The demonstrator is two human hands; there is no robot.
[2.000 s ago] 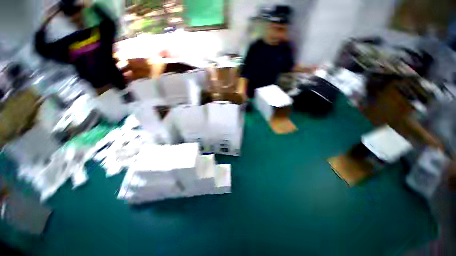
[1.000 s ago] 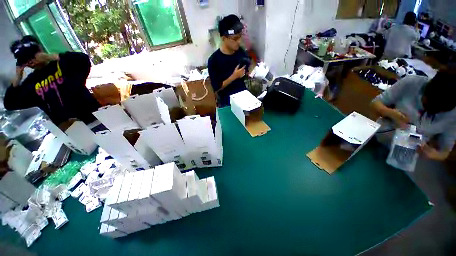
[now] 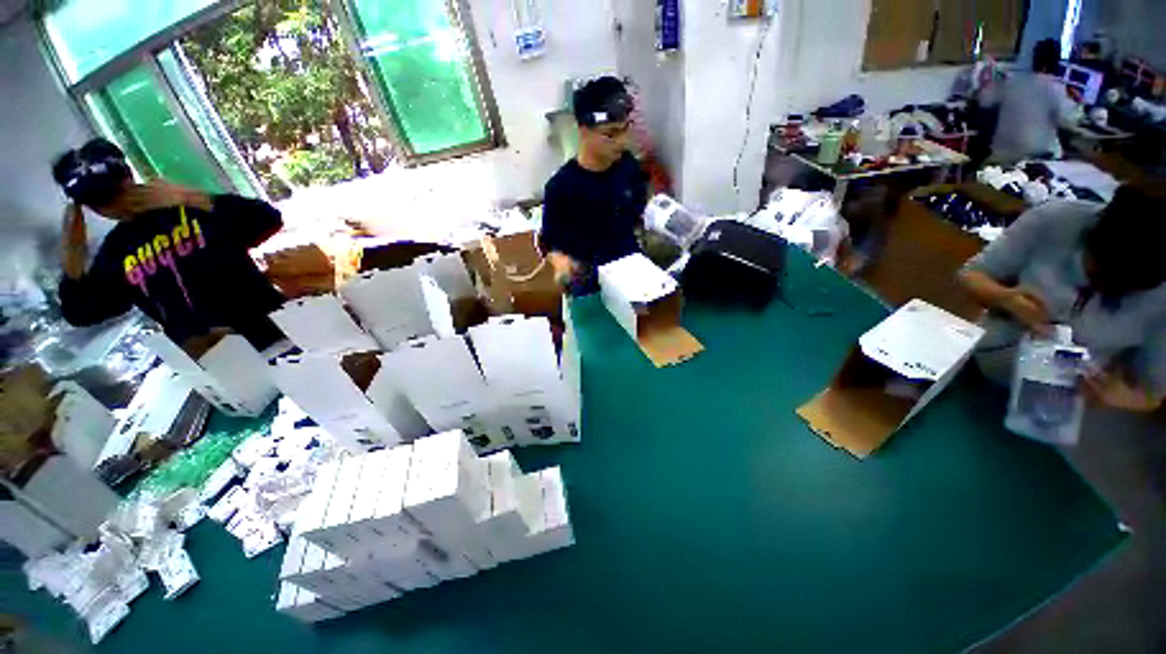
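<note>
Neither of my hands is in view. Nearest in front of me, a stepped stack of small white inner boxes (image 3: 384, 505) stands on the green-matted table (image 3: 716, 511). Behind it stand several white retail boxes (image 3: 441, 390) with their flaps up. To the left lie a loose pile of flat white mounting brackets (image 3: 275, 473) and a shiny green heap of screw packs (image 3: 198, 460). More white pieces (image 3: 109, 562) lie at the near left.
Two retail boxes, one farther back (image 3: 636, 288) and one at right (image 3: 921, 342), lie with brown flaps open. A black boxy item (image 3: 735, 262) is at the far end. A person at right holds a bagged device (image 3: 1049, 390). Other people stand beyond the table.
The earliest view was blurred. Since the second frame the scene has shifted slightly down and right. The person at far left has both hands at the head; the middle person's hand is lower, near the box.
</note>
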